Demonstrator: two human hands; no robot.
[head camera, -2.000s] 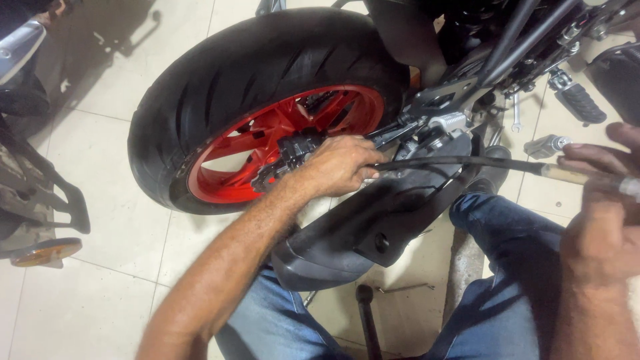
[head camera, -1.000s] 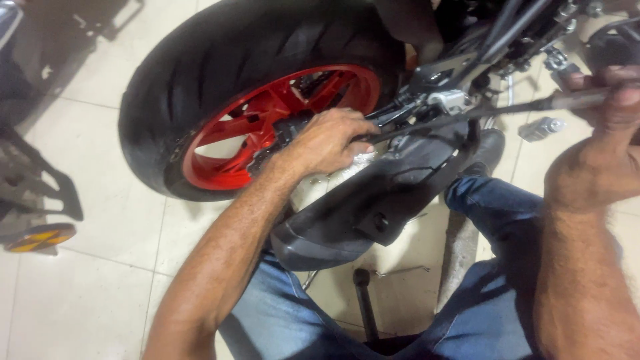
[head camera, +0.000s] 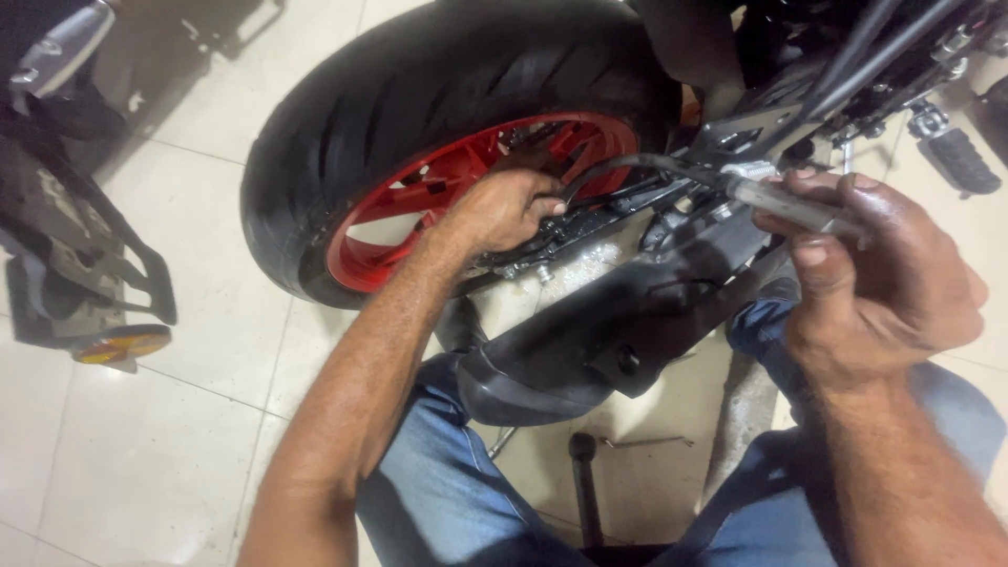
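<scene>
My left hand pinches the end of a black rubber hose by the red spoked rim of a motorcycle wheel. From there the hose arches right to a clear syringe-like tube, which my right hand holds between thumb and fingers. Just what the hose's left end touches is hidden by my left fingers. The black tyre surrounds the rim. Below the hands lies the black exhaust silencer, with wet, shiny floor showing between it and the swingarm.
A rubber-topped footpeg juts out at the upper right. Part of another vehicle with an orange reflector stands at the left. Between my knees, a black bar with a round end and a thin metal tool lie low down.
My right hand has moved left and down, nearer my left hand, with the tube in it. The hose, straighter before, now bends in an arch. My left hand stays by the wheel.
</scene>
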